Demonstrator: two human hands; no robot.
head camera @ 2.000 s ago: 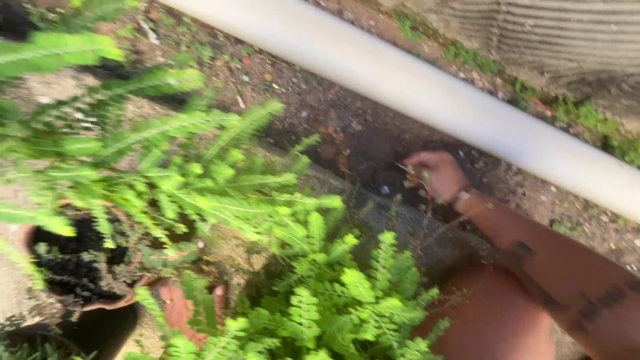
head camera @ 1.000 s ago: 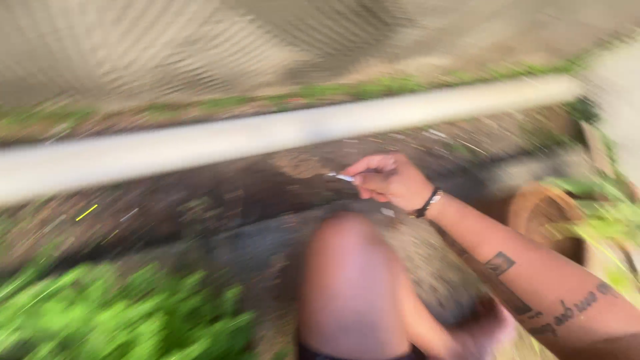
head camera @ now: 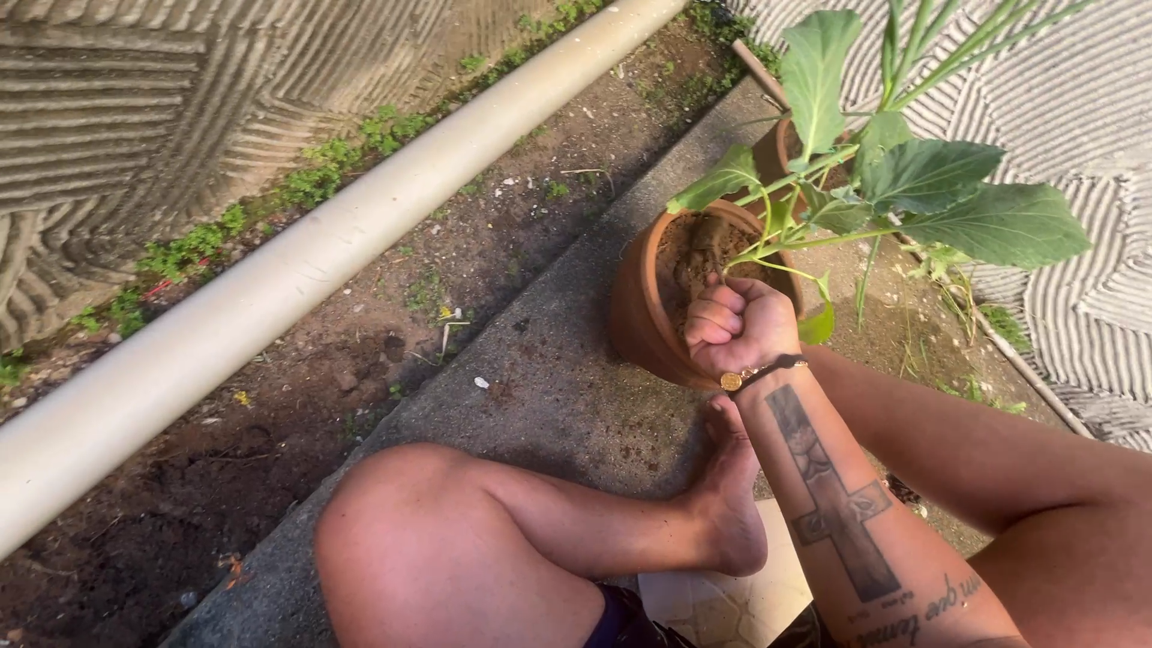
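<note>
My right hand (head camera: 740, 326) reaches in from the lower right, palm side up, with its fingers curled at the near rim of a reddish-brown plant pot (head camera: 637, 301). It is beside the base of a broad-leaved green plant (head camera: 931, 175), whose stems spread up and right from the pot. Whether the fingers pinch a stem or hold something small is hidden. Brown soil (head camera: 679, 256) shows inside the pot, with a dark, lumpy brown piece (head camera: 708, 241) just beyond my fingers. A dark bracelet with a gold-coloured medal (head camera: 731, 382) is on my wrist. My left hand is out of view.
The pot stands on a concrete ledge (head camera: 540, 378) by my bare foot (head camera: 731, 504). A long white pipe (head camera: 297, 261) runs diagonally over a soil strip (head camera: 360, 333) along a ridged wall (head camera: 99, 117). Behind is another pot (head camera: 772, 153). A pale tile (head camera: 711, 598) lies beneath my leg.
The view has swung a lot. My right hand was over the soil strip near the pipe, a small pale thing at its fingertips one second ago; it is now at the pot.
</note>
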